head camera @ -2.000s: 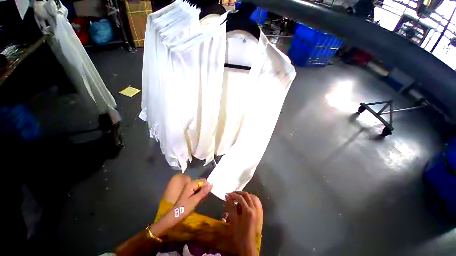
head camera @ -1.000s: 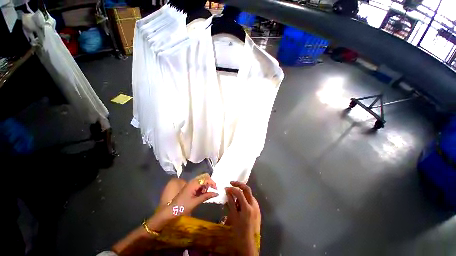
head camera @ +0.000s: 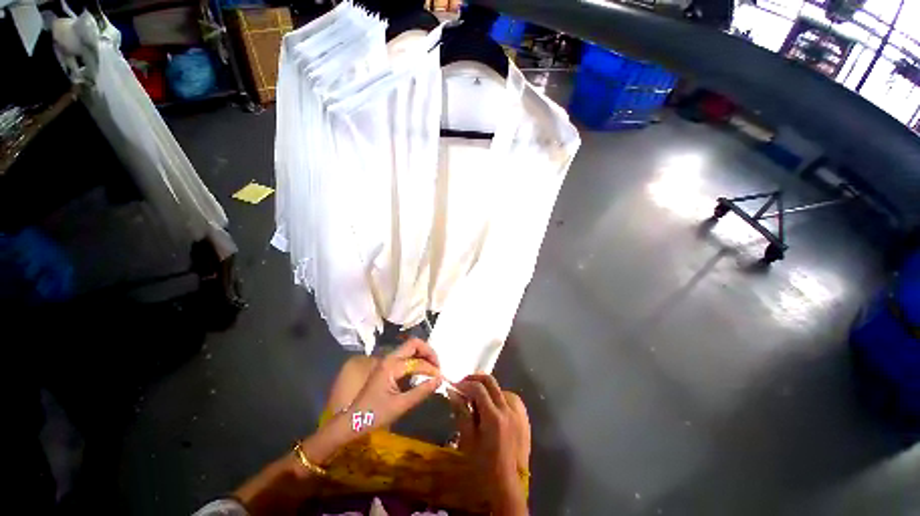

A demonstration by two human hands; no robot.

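A row of white shirts (head camera: pixel 348 171) hangs from hangers in front of me. The sleeve (head camera: pixel 494 272) of the nearest shirt is drawn down toward my lap. My left hand (head camera: pixel 398 388) pinches the cuff (head camera: pixel 432 385) at its left end, thumb and forefinger close together. My right hand (head camera: pixel 486 413) holds the cuff's right side with bent fingers. The cuff is partly hidden by my fingers. I cannot tell whether a small tool is in my fingers.
A thick dark rail (head camera: pixel 706 86) runs diagonally overhead. A white strappy garment (head camera: pixel 151 141) hangs at left by the worktable (head camera: pixel 40 126). A blue crate (head camera: pixel 620 89) stands behind the row. A wheeled base (head camera: pixel 752 224) is at right. A yellow paper (head camera: pixel 253 191) lies on the floor.
The cuff is raised and more bunched between my fingers than at first, when it hung flatter. My hands have moved closer together. The view has shifted slightly.
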